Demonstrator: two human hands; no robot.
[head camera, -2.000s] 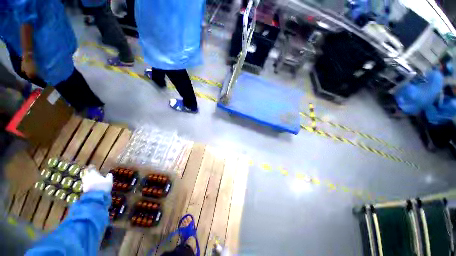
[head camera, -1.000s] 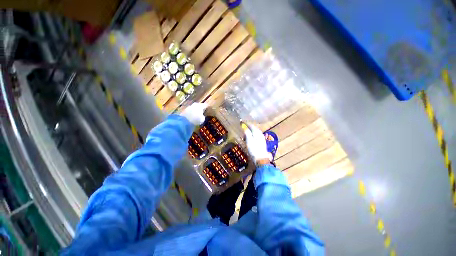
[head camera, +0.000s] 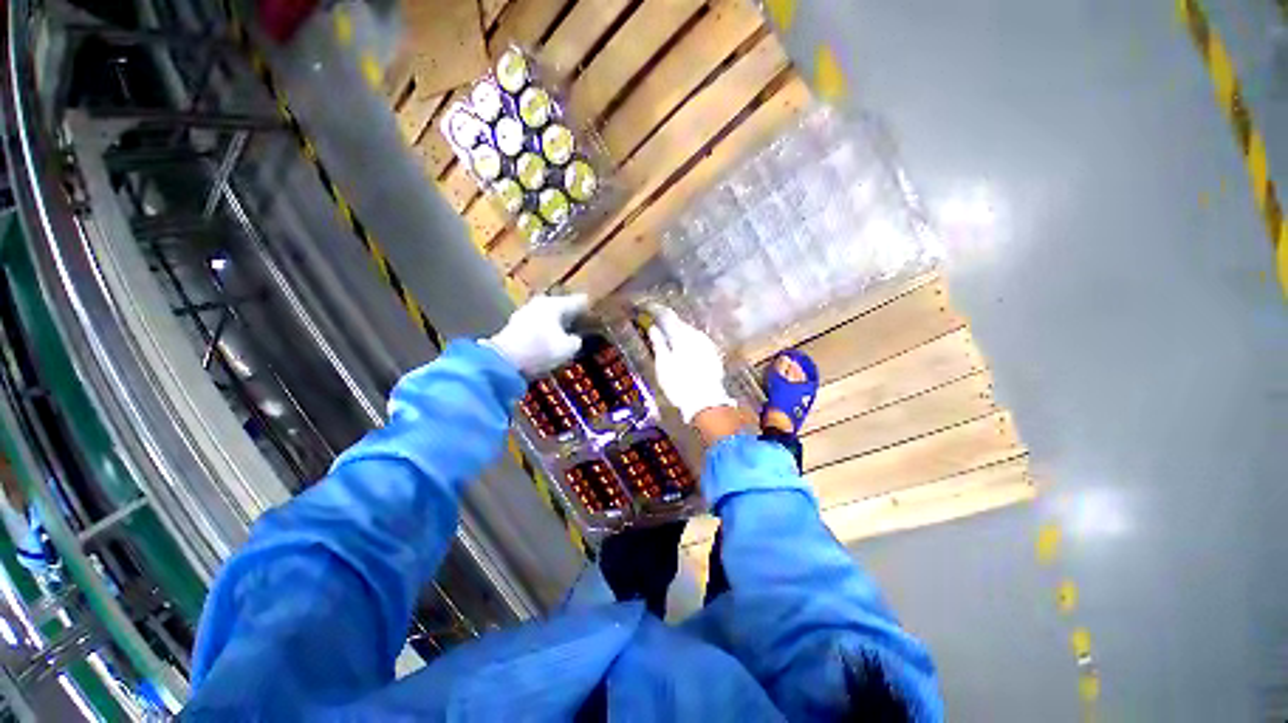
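A clear blister tray (head camera: 585, 445) holds several black components with orange copper windings (head camera: 654, 463). It lies in front of my body, over my legs and the pallet's near edge, and appears lifted. My left hand (head camera: 540, 333), in a white glove, is at the tray's upper left edge with its fingers bent over it. My right hand (head camera: 688, 365), also white-gloved, holds the tray's upper right side. Its fingertips are partly hidden in the glare of the plastic.
A wooden pallet (head camera: 904, 389) lies below. On it are a tray of pale-topped round parts (head camera: 531, 148) and an empty clear plastic tray (head camera: 805, 233). My blue shoe (head camera: 790, 390) is beside my right hand. A metal-railed structure (head camera: 106, 304) runs along the left. Yellow-black tape marks the floor.
Two seconds ago my left hand was at the tray on the pallet. Both hands then came to the tray in front of my body. Since one second ago my left fingers have bent further over its edge.
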